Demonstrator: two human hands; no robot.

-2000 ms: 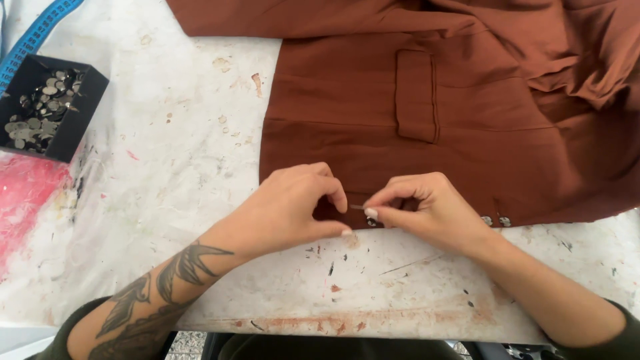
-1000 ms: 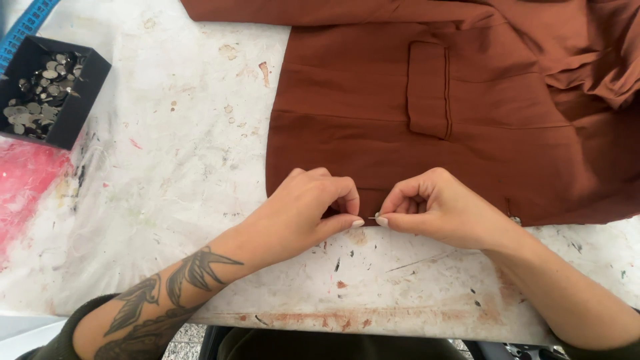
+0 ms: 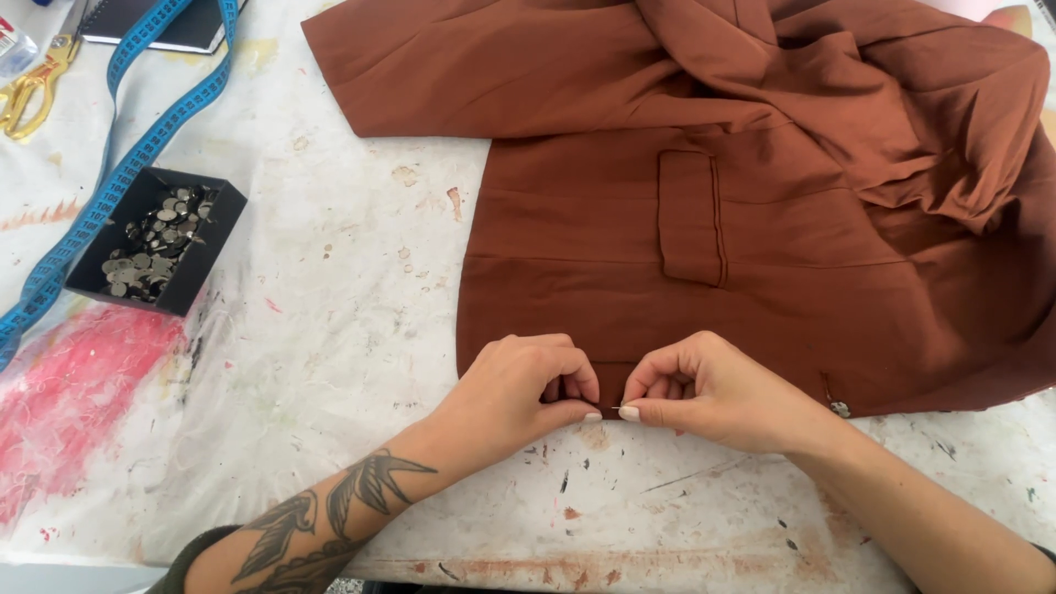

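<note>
A rust-brown jacket (image 3: 569,305) lies on the worktable, its flap pocket (image 3: 690,219) facing up. At its near edge my left hand (image 3: 528,384) pinches the cloth between thumb and fingers. Just to the right, my right hand (image 3: 701,392) holds a thin pin or needle (image 3: 616,407) between thumb and forefinger, its tip pointing left toward the other hand. A small metallic fastener (image 3: 840,408) sits on the jacket's edge right of my right hand. Whatever is under my fingertips is hidden.
On the left stands a black box (image 3: 219,239) of metal buttons or discs, with a blue measuring tape (image 3: 124,177) running beside it. Gold-handled scissors (image 3: 37,87) and a dark spiral notebook (image 3: 177,29) lie at the upper left. Pink paint stains the table (image 3: 330,330).
My hands have come closer together at the jacket's edge than two seconds ago. A shiny fastener seen by my right fingertips then is out of sight there now. The view has shifted.
</note>
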